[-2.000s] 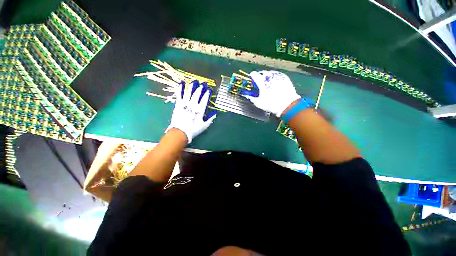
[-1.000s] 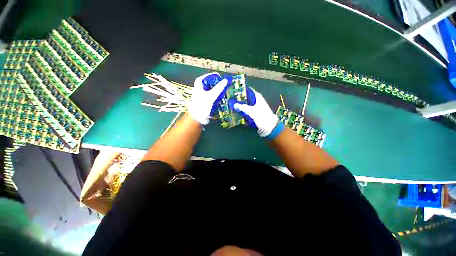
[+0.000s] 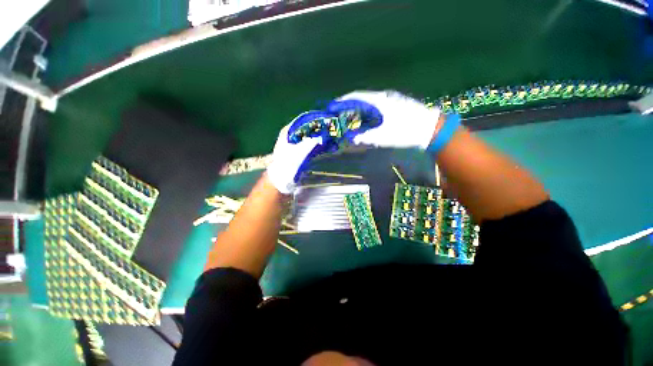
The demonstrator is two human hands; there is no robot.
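My left hand (image 3: 295, 154), in a white glove with blue fingers, holds one end of a populated PCB strip (image 3: 333, 129). My right hand (image 3: 387, 118), gloved with a light blue wrist band, grips its other end. The strip is held up above the far side of the bench, and the fingers hide parts of it. Another PCB strip (image 3: 363, 220) lies over the right end of the slotted metal plate (image 3: 322, 209). A PCB panel (image 3: 429, 220) lies right of it, partly covered by my right sleeve.
Edge rails (image 3: 218, 210) lie left of the plate, partly behind my left forearm. The panel stack (image 3: 107, 250) and black mat (image 3: 168, 161) are at the left. A row of single PCBs (image 3: 530, 94) runs along the far right, on the dark green belt.
The view has turned and shifted. Both hands have moved farther from my body with a piece of board between them. A strip now lies on the slotted plate, which the hands covered before.
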